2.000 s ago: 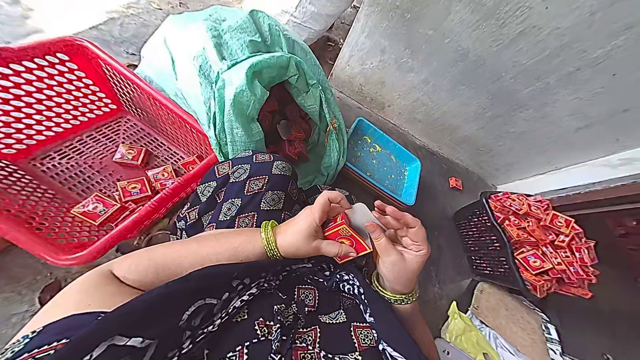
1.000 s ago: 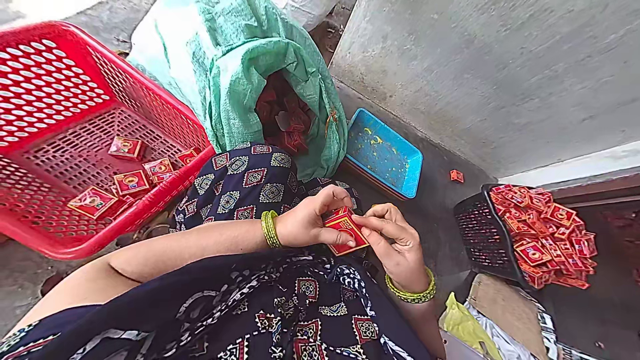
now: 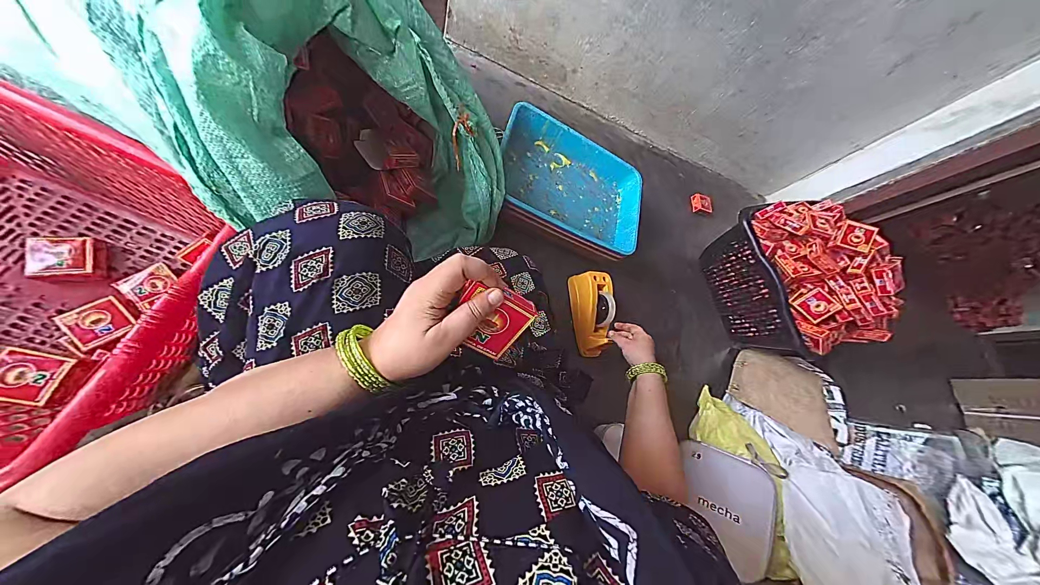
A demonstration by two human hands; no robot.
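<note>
My left hand (image 3: 443, 317) grips a small red printed cardboard box (image 3: 505, 325) over my lap, thumb across its face. Down on the floor to the right, my right hand (image 3: 632, 343) has its fingertips at the side of a yellow tape dispenser (image 3: 582, 315) with a roll of tape in it; whether they hold the tape end is too small to tell. More such red boxes (image 3: 96, 322) lie in a red perforated plastic basket (image 3: 175, 349) at the left. Others, dimly seen, fill the mouth of a green woven sack (image 3: 479, 175).
A blue plastic tray (image 3: 621, 219) with yellow scraps sits by the grey wall (image 3: 691, 81). One red box (image 3: 700, 203) lies on the floor. A black basket (image 3: 743, 284) heaped with red boxes stands at the right, with a yellow bag (image 3: 731, 426) and white sheeting (image 3: 845, 504) nearer me.
My right hand has left the red box and moved down to the tape dispenser on the floor. My left hand still holds the box. The view has shifted.
</note>
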